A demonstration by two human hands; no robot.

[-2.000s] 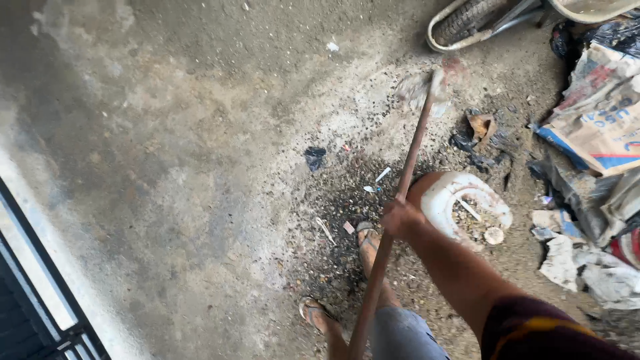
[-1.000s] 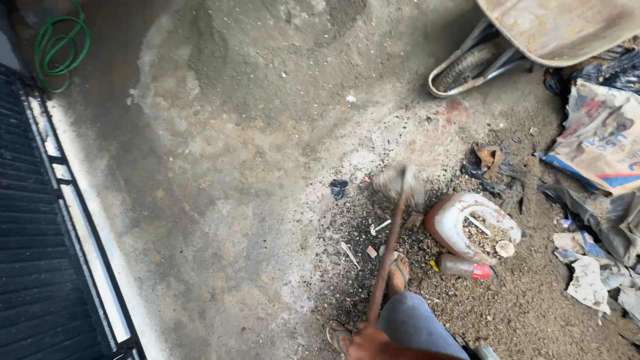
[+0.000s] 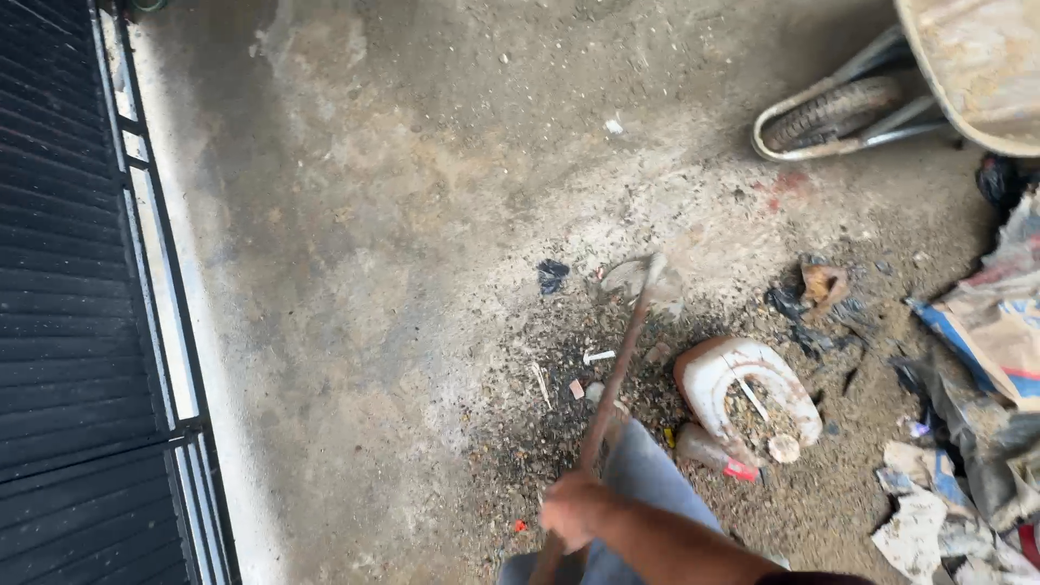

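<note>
My right hand (image 3: 573, 508), at the lower middle, is closed around the wooden handle of a long-handled tool (image 3: 621, 366). The tool's head is blurred and looks like a hoe blade; it rests on or just above the gritty floor, right of a scrap of black plastic (image 3: 552, 276). My left hand is out of view. Around the handle lie dark gravel and dirt (image 3: 520, 431), a white plastic piece (image 3: 600, 357) and a small pinkish chip (image 3: 577, 389). To the right of the handle lies a cut white plastic container (image 3: 711, 378) with debris in it, beside a clear bottle (image 3: 700, 445).
A wheelbarrow (image 3: 930, 73) stands at the upper right. Torn cement bags (image 3: 987, 325) and plastic sheets lie along the right edge. Crumpled brown and black scraps (image 3: 822, 286) are above the container. A dark metal gate (image 3: 73, 325) runs down the left side.
Two seconds ago the tool's head was farther out, near the wheelbarrow's wheel; it came nearer to me by one second ago. The clear bottle and more of the wheelbarrow have come into view.
</note>
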